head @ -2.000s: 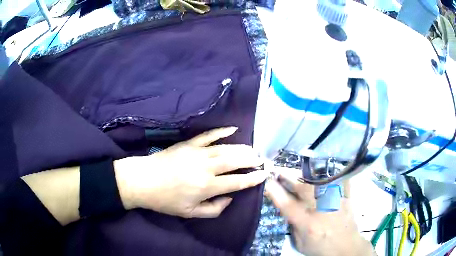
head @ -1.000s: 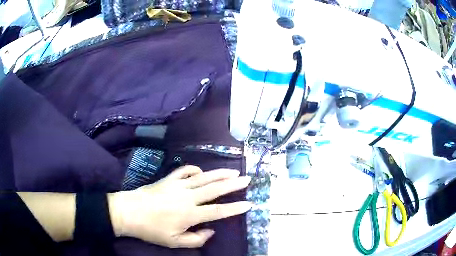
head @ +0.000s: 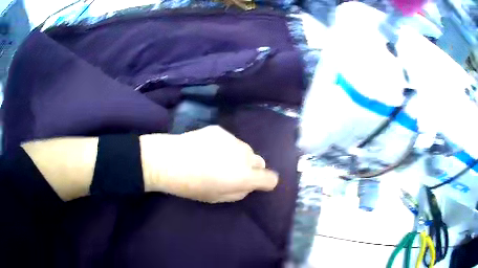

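The dark purple lining (head: 199, 235) covers the left and middle of the head view, with a narrow plaid facing strip (head: 305, 230) along its right edge. My left hand (head: 209, 167) lies on the lining, left of the machine, fingers curled; blur hides whether it pinches the cloth. My right hand is not in view. A curved pocket edge (head: 209, 78) with a pale tip and a blurred label (head: 194, 116) lie above my hand. The presser foot area is blurred at the facing's edge.
The white sewing machine (head: 356, 68) with a blue stripe stands right of the cloth. Green handles (head: 402, 251), yellow handles (head: 427, 250) and black shears (head: 438, 230) lie at the lower right. A pink thread cone (head: 409, 6) shows at the top right.
My left hand has gone from flat with spread fingers to curled. My right hand, seen at the needle two seconds ago, is out of view. The camera view has shifted and blurred.
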